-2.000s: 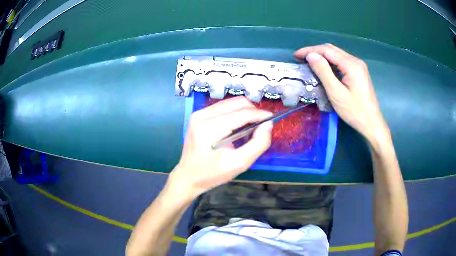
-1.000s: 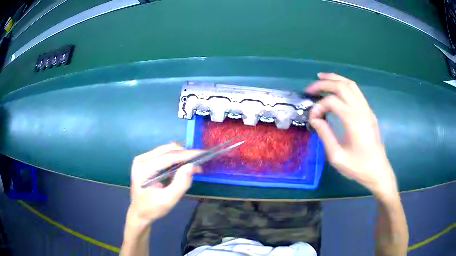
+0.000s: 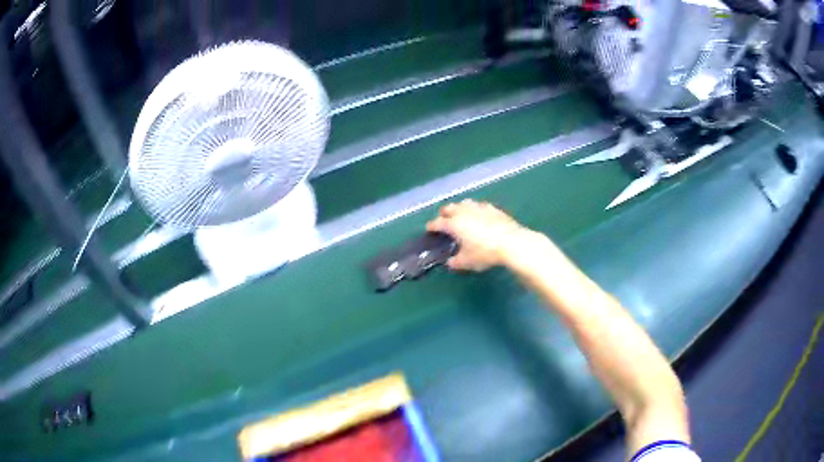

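A dark four-station metal unit (image 3: 411, 262) is at the green belt in the middle of the view. My right hand (image 3: 474, 236) grips its right end, with fingers over it. Part of the unit is hidden under the fingers. My left hand is out of the picture, and the tweezers are not seen. The blue parts bin (image 3: 418, 435) with red parts (image 3: 369, 444) is cut off by the bottom edge. A yellow-tan strip (image 3: 327, 417) lies along its far side.
A white desk fan (image 3: 230, 162) stands at the back left beside silver guide rails (image 3: 470, 185). Another dark unit (image 3: 68, 413) lies on the belt at the lower left. A bench machine (image 3: 660, 68) with pointed silver arms is at the upper right.
The view has swung to the right and up the belt. My right hand has moved from the bin area to the belt with the unit. My left hand and the tweezers have left the picture.
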